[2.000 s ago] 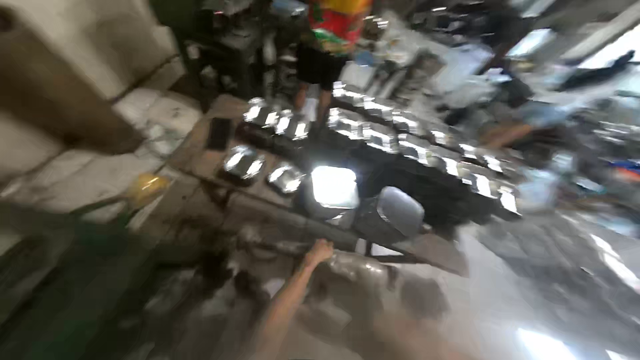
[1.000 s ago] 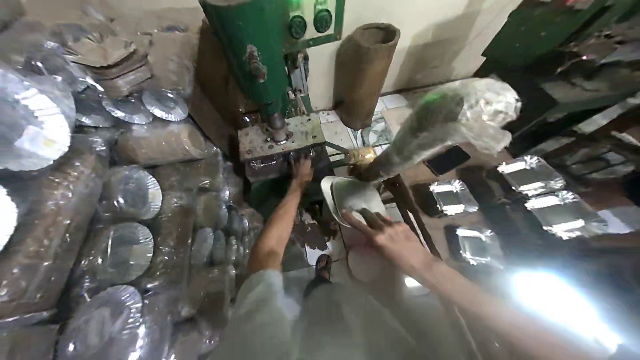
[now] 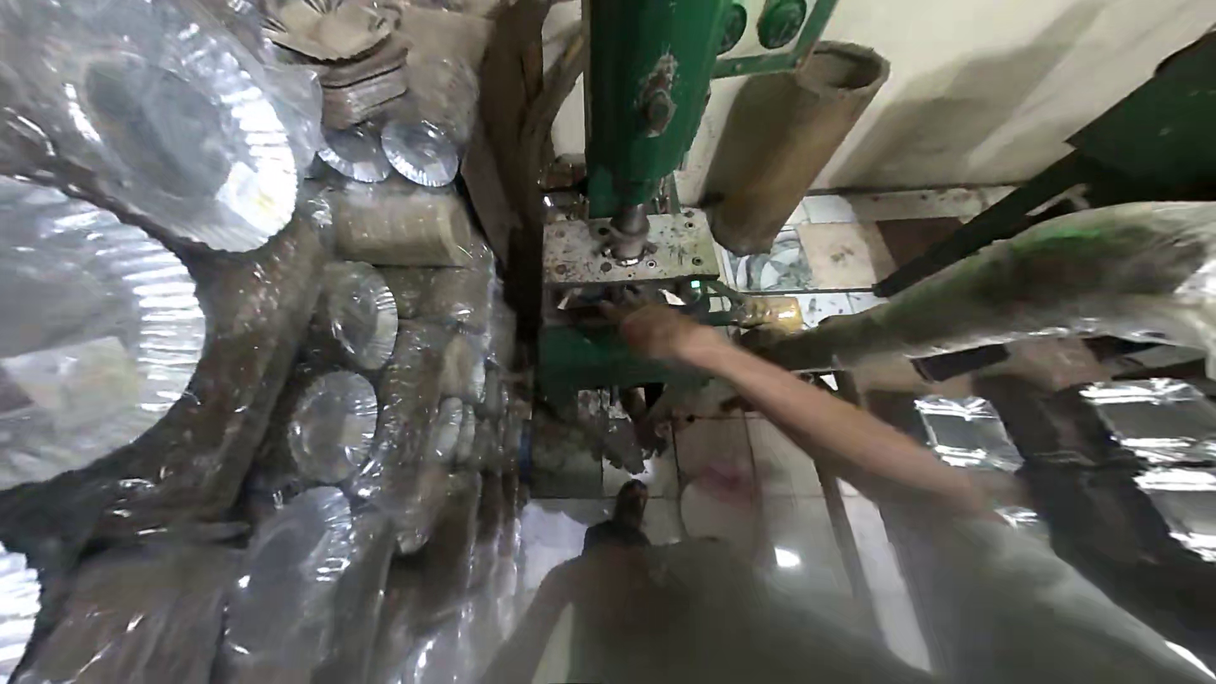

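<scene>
My right hand (image 3: 655,332) reaches across from the right to the front opening of a green press machine (image 3: 651,104). Its fingers are at the gap under the metal die plate (image 3: 570,249), blurred and partly hidden, so I cannot tell whether they hold anything. Above the plate stands the press's round steel ram (image 3: 629,228). My left hand cannot be made out; only a blurred part of an arm shows at the bottom.
Wrapped stacks of silver foil plates (image 3: 342,427) fill the left side. A cardboard tube (image 3: 793,142) leans on the wall behind the press. At right are a plastic-wrapped roll (image 3: 1026,275) and square foil containers (image 3: 969,432). A foot (image 3: 630,503) shows below on the tiled floor.
One second ago my left hand was at the press and my right hand touched a pale squarish piece. Now my right hand is at the press, and my left hand has left it.
</scene>
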